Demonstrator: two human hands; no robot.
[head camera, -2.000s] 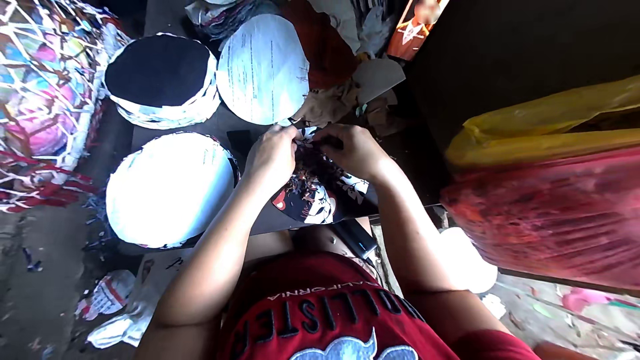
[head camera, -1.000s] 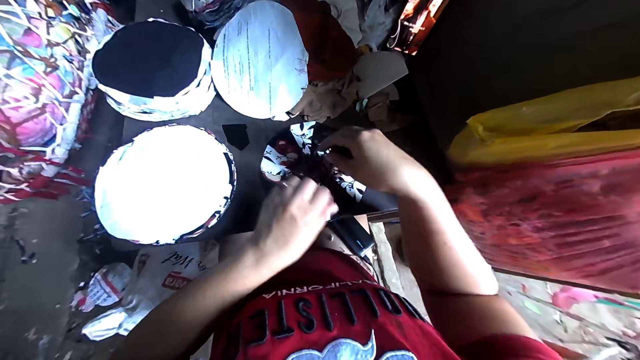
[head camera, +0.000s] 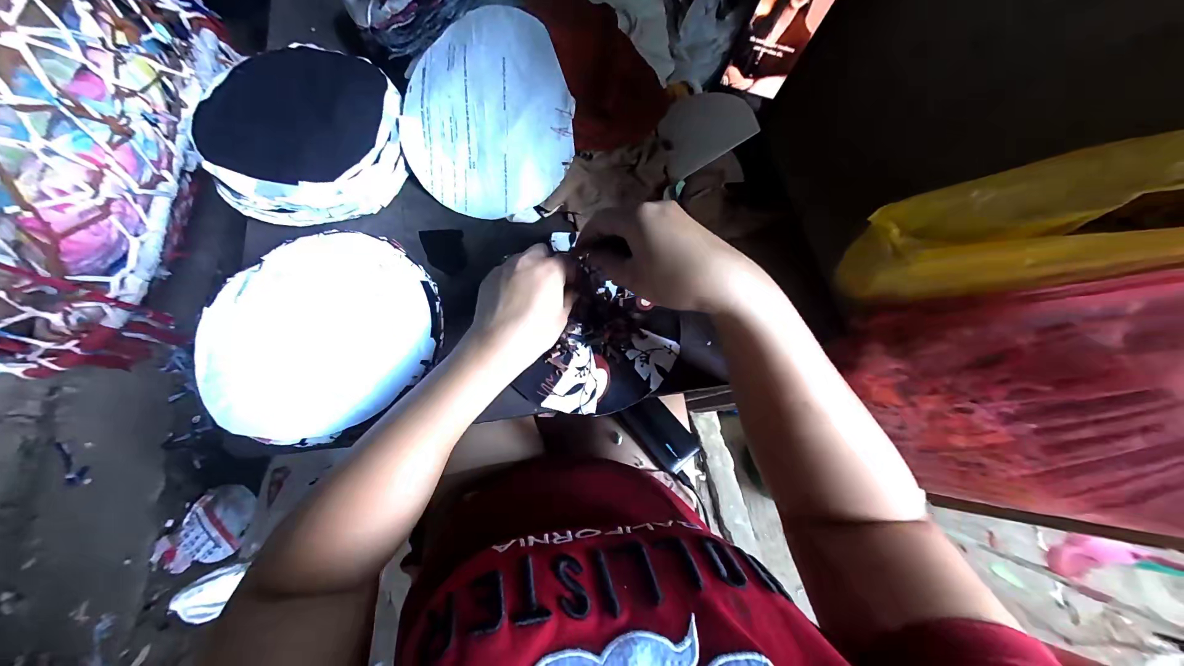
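Both my hands meet over a dark cloth piece with white and red print (head camera: 578, 379) near the table's front edge. My left hand (head camera: 525, 296), fingers bent, is at the left side of a bunch of dark shredded strips (head camera: 601, 319) lying on the cloth. My right hand (head camera: 652, 254) curls over the upper right of the same bunch, its fingertips pinched on the strips. What the left fingertips hold is hidden. A small black scrap (head camera: 443, 251) lies left of my hands.
Left are a round white disc (head camera: 314, 338) and a stack of discs with a black top (head camera: 291, 116); a round paper with writing (head camera: 490, 111) lies behind. A netted bundle (head camera: 83, 176) stands far left, a red bag with a yellow one (head camera: 1027, 388) at right. A black device (head camera: 659, 433) rests below the table edge.
A second ago my left hand was lower, nearer my body, apart from the right; it has moved up beside the right hand at the strips.
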